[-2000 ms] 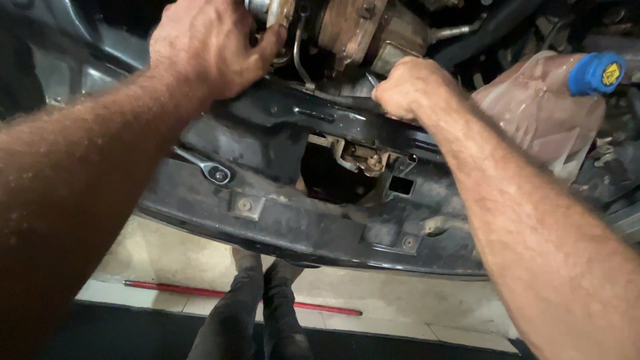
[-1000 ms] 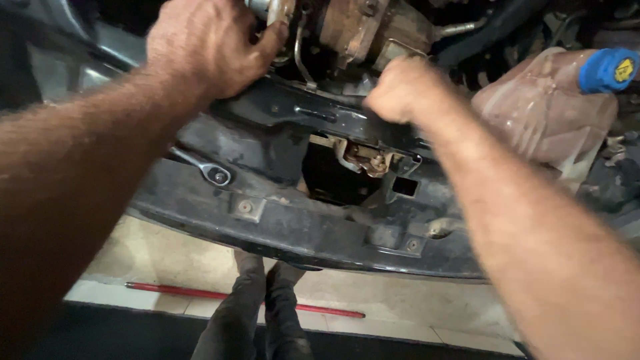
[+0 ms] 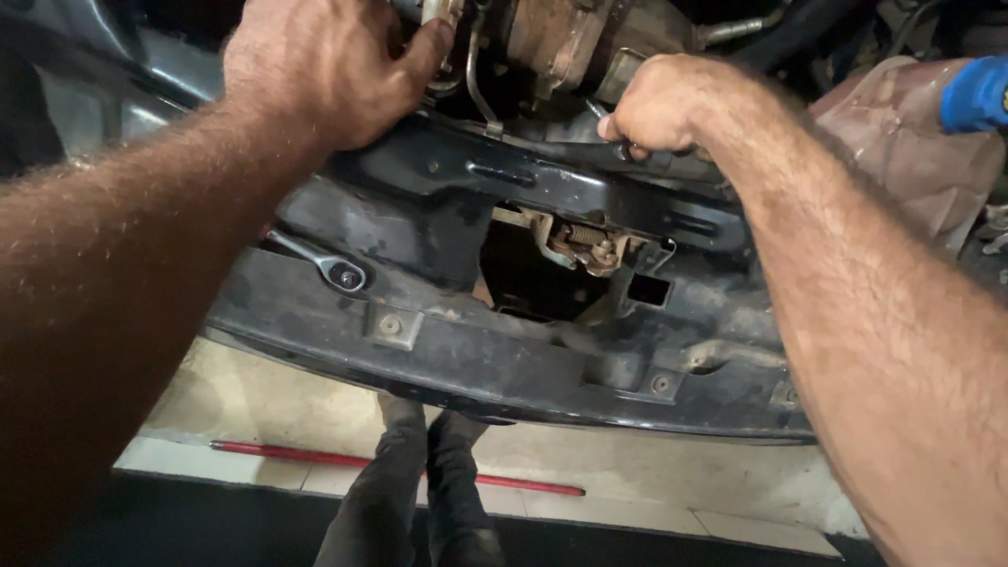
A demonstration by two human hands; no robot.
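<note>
At the top left, my left hand (image 3: 331, 67) rests against a metal pipe fitting (image 3: 441, 20), its thumb along the fitting; the other fingertips are hidden. My right hand (image 3: 657, 106) is closed around a small metal hand tool (image 3: 596, 112) beside the rusty engine part (image 3: 555, 39). Only short pieces of that tool show, so its exact kind is unclear. A thin metal tube (image 3: 474, 71) runs down between my hands. Below my left wrist, a ratchet wrench (image 3: 340, 270) lies on the black front panel of the car (image 3: 441, 268).
A hood latch with a spring (image 3: 587, 236) sits in the panel's opening. A translucent coolant reservoir with a blue cap (image 3: 976, 94) stands at the right. On the floor, a red bar (image 3: 528, 483) lies across by my feet.
My right hand was blurred one second ago and now shows sharply, with part of the tool visible beside the fingers. The left hand stays at the pipe fitting.
</note>
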